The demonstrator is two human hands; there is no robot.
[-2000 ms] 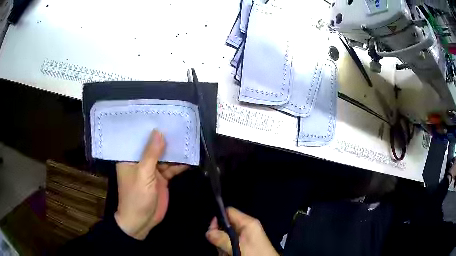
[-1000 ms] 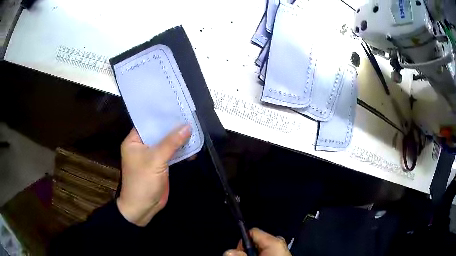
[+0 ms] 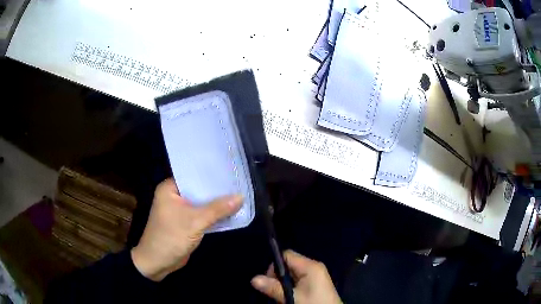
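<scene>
My left hand (image 3: 184,222) holds a pale pocket flap piece (image 3: 204,151) by its lower end, thumb on the face. Dark fabric (image 3: 248,110) shows as a wide border along its top and upper right side. The lower right and bottom edges have little dark border. My right hand (image 3: 299,279) grips the long black tailor's shears (image 3: 273,228) at the bottom. Their blades lie along the right edge of the piece, at the dark fabric. Whether the blades are apart is hard to tell.
Overlapping trimmed pieces (image 3: 350,77) lie on the white table (image 3: 178,35), right of centre. The sewing machine (image 3: 474,44) stands at the upper right. Small scissors (image 3: 481,184) and thin dark tools lie by it. A brown slatted object (image 3: 92,214) is at the lower left.
Since the earliest frame the piece has turned from lying crosswise to nearly upright. In the last second it has shifted down and right, and the shears' handle end has moved slightly left and up.
</scene>
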